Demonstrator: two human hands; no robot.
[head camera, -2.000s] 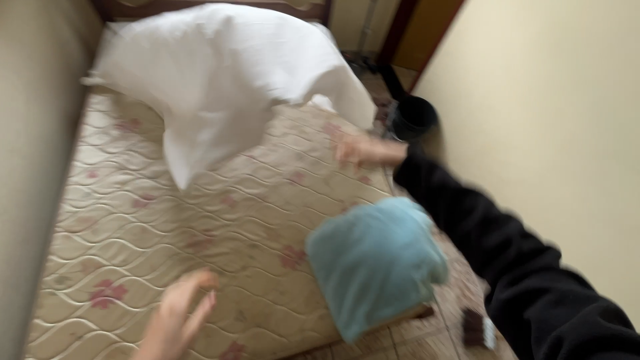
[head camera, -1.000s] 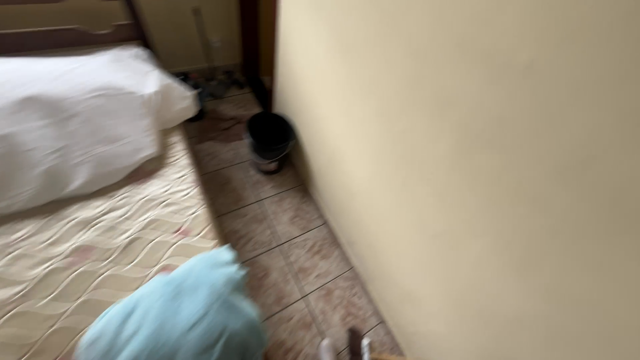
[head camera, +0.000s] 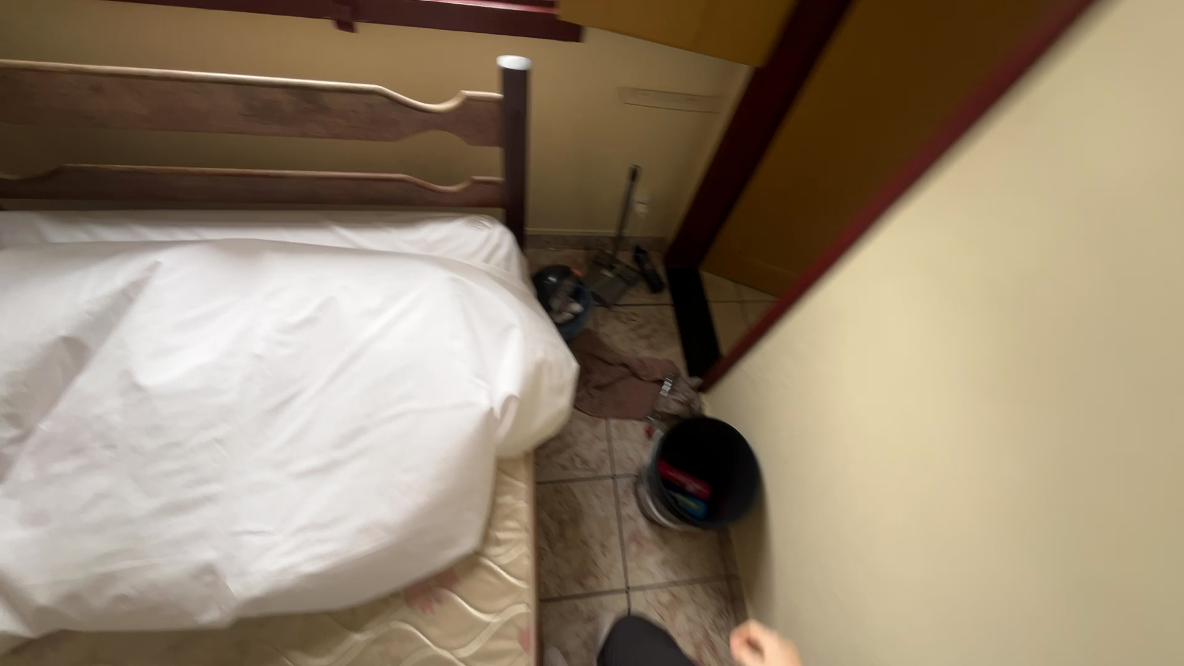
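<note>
At the bottom edge, right of centre, part of my right hand (head camera: 763, 645) shows beside my dark-clothed knee (head camera: 643, 642); its fingers are mostly cut off by the frame, and no held thing is visible. My left hand is out of the picture. A white sheet (head camera: 277, 398) lies loosely rumpled over the head end of the patterned mattress (head camera: 453, 601), its right part hanging over the mattress corner. Behind it stands the wooden headboard (head camera: 277, 106).
A dark bucket (head camera: 708, 472) with things inside stands on the tiled floor against the wall. Beyond it lie a brown cloth (head camera: 615, 379), a blue basin (head camera: 569, 310) and a long-handled dustpan (head camera: 612, 276). A door frame (head camera: 888, 199) rises at the right.
The view has swung toward the headboard and aisle. The light blue cloth on the mattress and my left hand, seen earlier, are out of view. The white sheet lies flatter than two seconds ago.
</note>
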